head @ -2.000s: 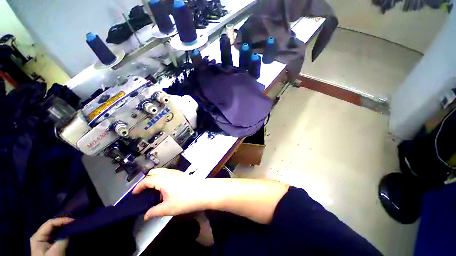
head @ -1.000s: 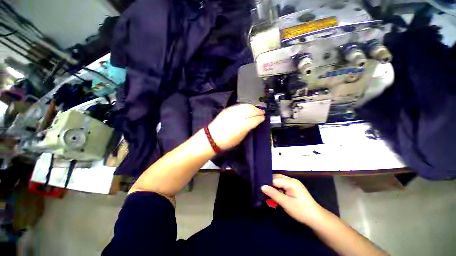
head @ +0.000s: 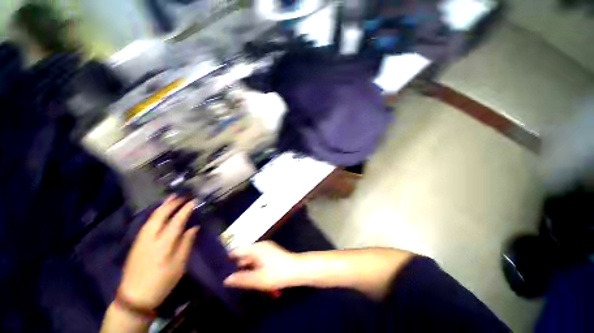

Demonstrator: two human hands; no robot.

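The frame is blurred. A dark purple-navy garment panel (head: pixel 212 263) lies at the left front of the overlock machine (head: pixel 202 127), one end near the needle area. My left hand (head: pixel 159 250), with a red band at the wrist, lies on the cloth with its fingertips close to the needle area. My right hand (head: pixel 257 265) holds the panel's near edge between thumb and fingers, just in front of the table edge. The contact of cloth and presser foot is too blurred to tell.
A large dark garment bundle (head: pixel 45 175) fills the left side. Stacked purple pieces (head: pixel 345 120) lie right of the machine on the white table (head: pixel 286 195). Blurred thread cones stand behind. A brown cardboard box (head: pixel 339 185) is below the table edge. A round black object (head: pixel 523 265) is at right.
The view has swung right, so the machine appears further left. Both hands remain at the cloth, left hand near the needle, right hand at the near edge.
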